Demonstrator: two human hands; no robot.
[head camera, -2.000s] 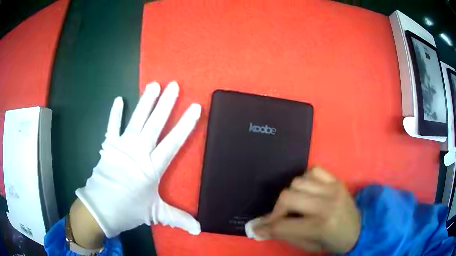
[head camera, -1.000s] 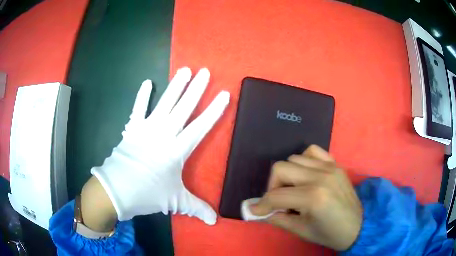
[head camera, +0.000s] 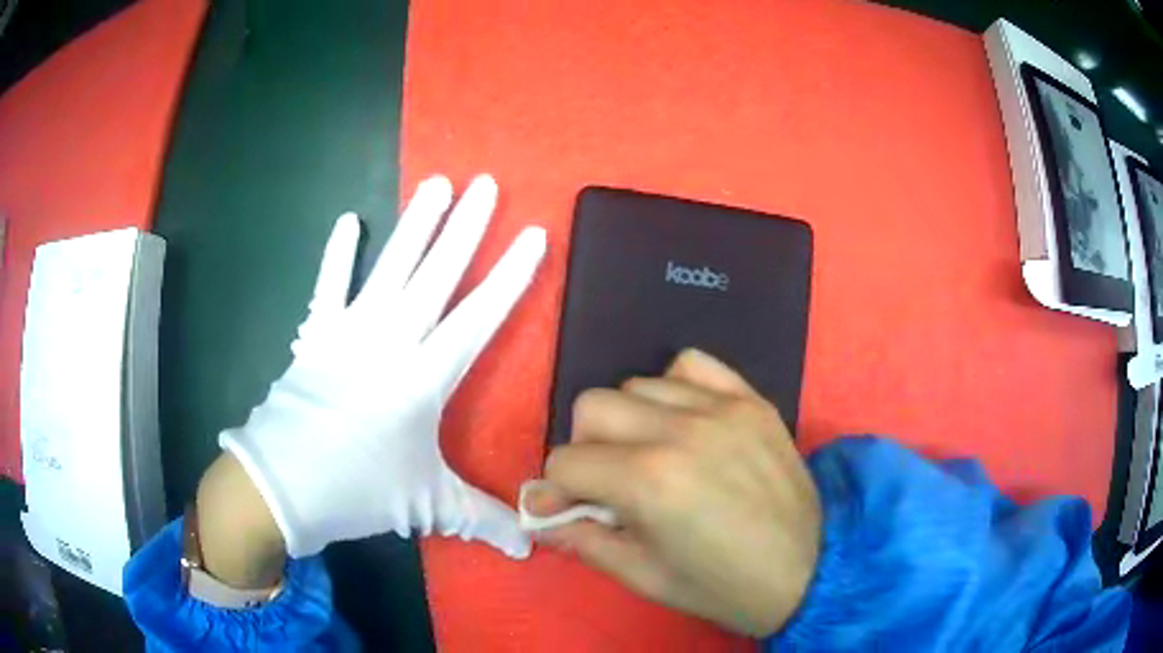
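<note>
A black e-reader (head camera: 689, 293) lies face down on the red mat (head camera: 714, 102), its grey "koobe" logo near the top. My right hand (head camera: 682, 491), bare, pinches a small white cloth (head camera: 568, 517) at the e-reader's lower left corner and hides the lower part of its back. My left hand (head camera: 370, 383), in a white glove, is spread flat with fingers apart, left of the e-reader. Its thumb tip is close to the cloth at that corner. It holds nothing.
A white box (head camera: 83, 396) stands at the left on another red mat (head camera: 89, 115). A dark green strip (head camera: 281, 115) runs between the mats. At the right edge, white boxes carry face-up e-readers (head camera: 1082, 191), partly cut off.
My right hand has moved left with the cloth, from the lower middle of the e-reader to its lower left corner. The left hand has stayed spread beside it. The camera view has shifted somewhat.
</note>
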